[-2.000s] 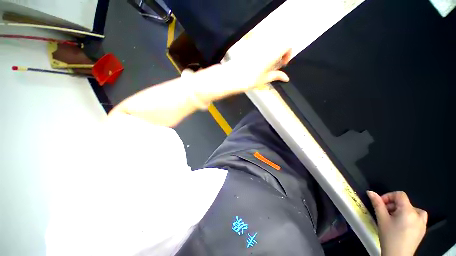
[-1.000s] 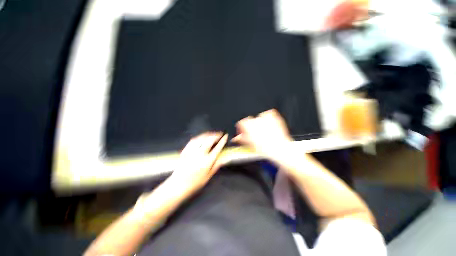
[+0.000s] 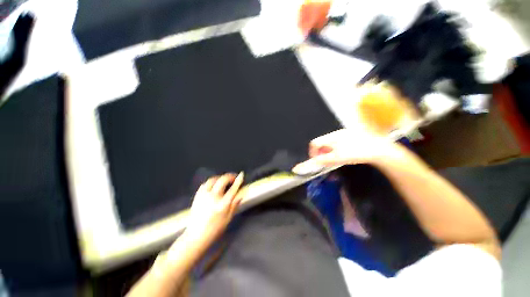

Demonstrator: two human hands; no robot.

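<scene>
A large black panel (image 3: 215, 110) with cut-out corners lies flat before me, its front edge along the table's front edge. My left hand (image 3: 216, 200) is on that edge left of the middle, fingers bent and pinching it. My right hand (image 3: 337, 152) is on the same edge further right, its thumb low and its fingers curled on the edge. Between the hands the edge looks slightly raised, with a yellow strip (image 3: 262, 184) showing below it. Small dark grey patches (image 3: 282, 159) lie near the front edge. Blur hides the fingertips' exact contact.
The white-covered table (image 3: 84, 151) borders the panel. Another black sheet (image 3: 163, 20) lies at the back and a black pile (image 3: 32, 185) at left. At right are a blurred orange-yellow object (image 3: 380, 109), a reddish container (image 3: 314, 14) and heaped black offcuts (image 3: 430, 55).
My view has swung from the table's front-left side back over the whole panel, then tilted. Both hands came together on the front edge, and are now further apart along it.
</scene>
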